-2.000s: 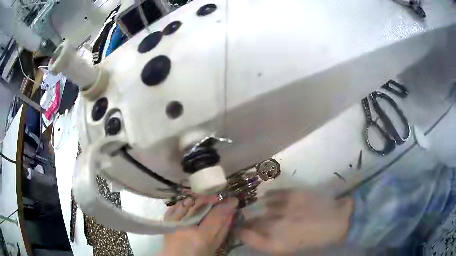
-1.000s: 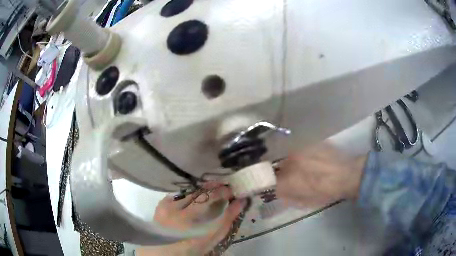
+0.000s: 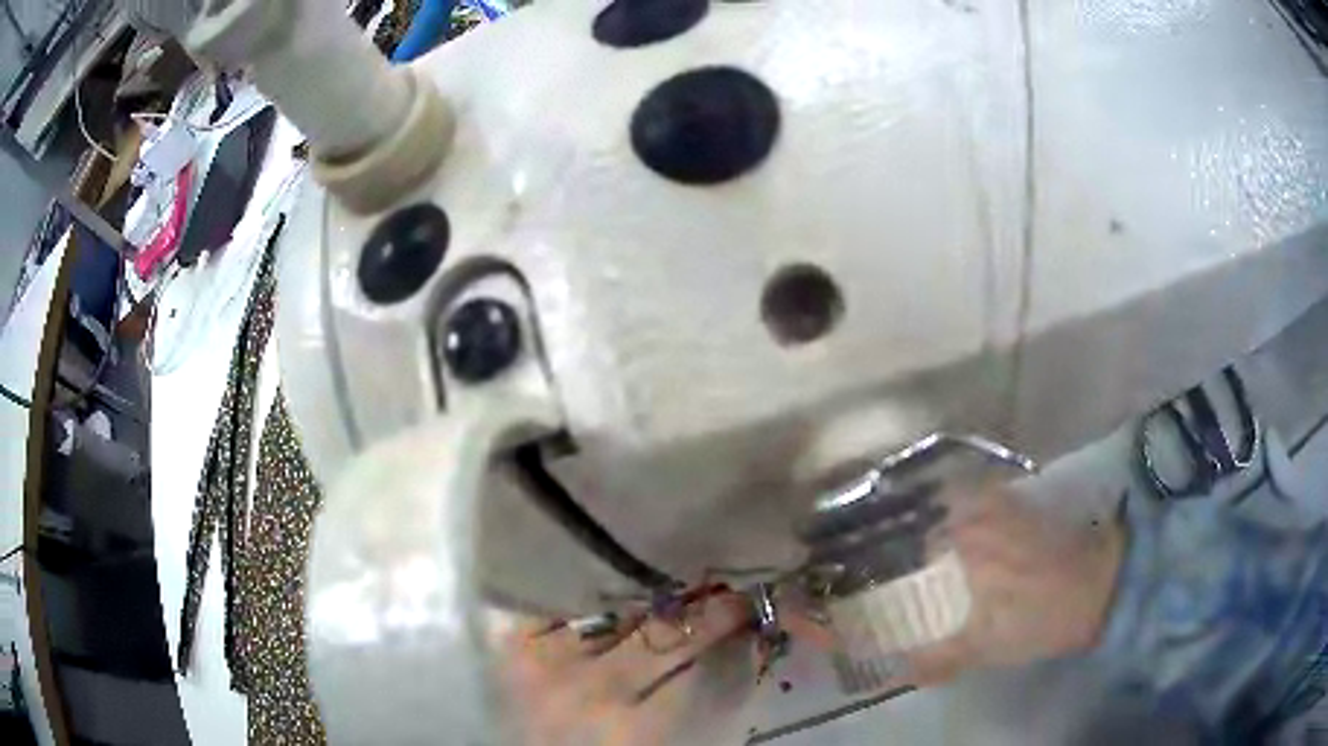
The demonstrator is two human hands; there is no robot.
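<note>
The white sewing machine head (image 3: 626,219) fills the middle of the view. Its curved lever guard (image 3: 393,598) and ribbed tension knob (image 3: 921,601) stand in front of my hands. My left hand (image 3: 612,678) is at the needle area, partly behind the guard and blurred; its fingertips are near small metal parts (image 3: 766,612). My right hand (image 3: 1027,576) is behind and right of the knob, its fingers mostly hidden. Whether either hand holds fabric cannot be made out.
Patterned fabric pieces (image 3: 280,561) and narrow dark strips (image 3: 230,481) lie left of the machine. Fabric shears (image 3: 1202,442) lie under the arm at the right. A pink item (image 3: 168,226) is at the far left.
The view has moved closer to the machine head. My right hand has gone from beside my left hand to behind the tension knob. A patterned edge earlier seen at my left fingers no longer shows clearly.
</note>
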